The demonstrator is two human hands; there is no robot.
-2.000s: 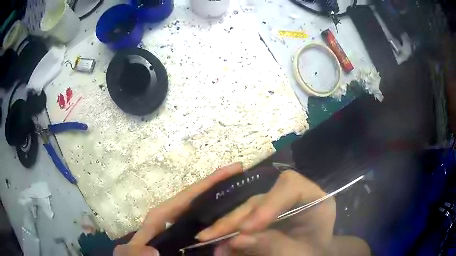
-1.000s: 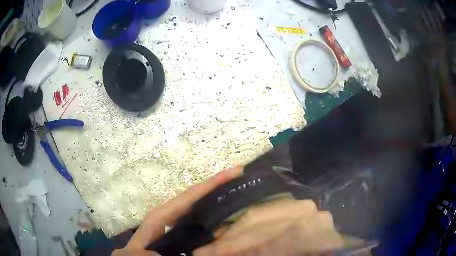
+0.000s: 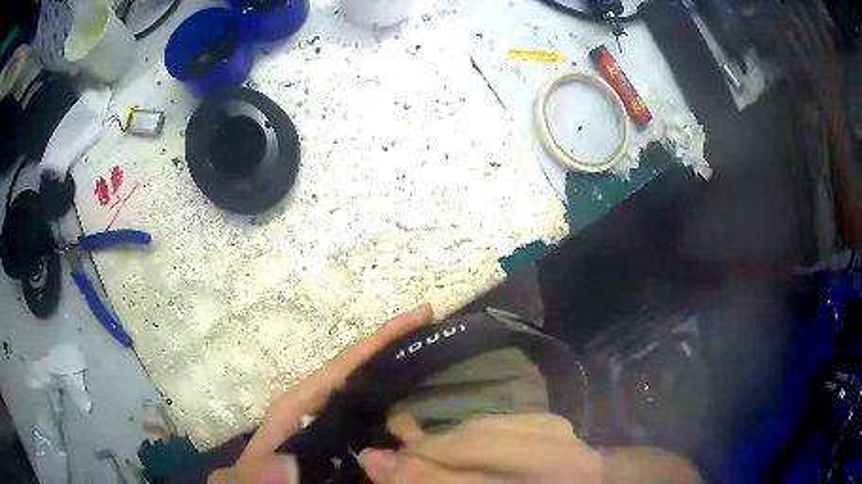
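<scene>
Black headphones [image 3: 491, 331] with pale lettering on the curved band lie low at the near edge of the sheet. My left hand [image 3: 293, 416] grips the band's end from the left, its index finger stretched along the outer edge. A small bright spot shows at the ear cup [image 3: 336, 463] near the bottom edge. My right hand [image 3: 491, 449] is at the ear cup, fingertips pinched on a small piece of a thin silver tool [image 3: 353, 456]; the rest of the tool is hidden. The bottom of both hands is cut off by the frame.
A black disc [image 3: 274, 156] lies on the speckled sheet [image 3: 378, 217]. Blue-handled cutters [image 3: 102, 301], a small battery [image 3: 145, 121] and blue pots [image 3: 203, 52] are left and behind. A tape roll [image 3: 541, 132] and red tube [image 3: 621, 85] are at the back right.
The right hand has turned and moved lower; the long silver tool seen earlier is now mostly hidden. The band has tilted, showing its inner side. The bench view has shifted slightly left.
</scene>
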